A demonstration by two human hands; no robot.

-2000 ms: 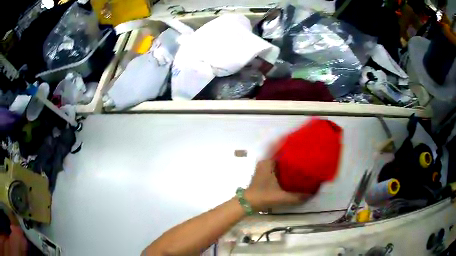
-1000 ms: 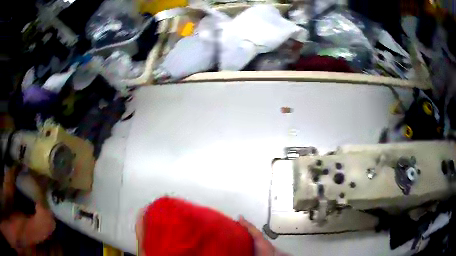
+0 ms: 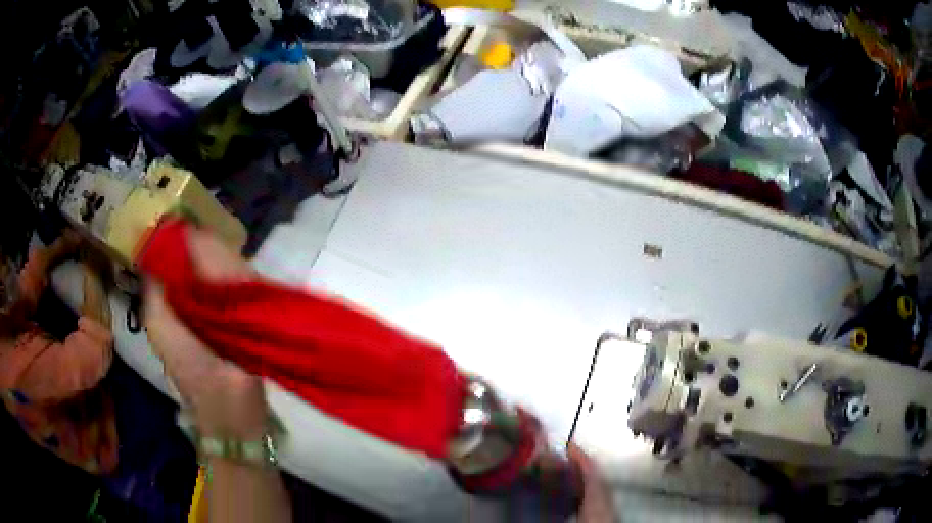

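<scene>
A red cloth cover is stretched across the lower left of the view, above the table. My left hand, with a bracelet at the wrist, grips its upper left end. The cover's other end meets the silver neck of a dark red flask, which is tilted and blurred at the bottom edge. My right hand is at the flask's right side, mostly cut off by the bottom edge; its fingers are against the flask.
A sewing machine head stands on the white table at the right. Another machine and a person in orange are at the left. A cream-edged trough with white pieces and clear bags runs behind.
The red cloth moved from the right of the table to the lower left and is now drawn out long. The silver neck and flask have come into view. The view has turned left.
</scene>
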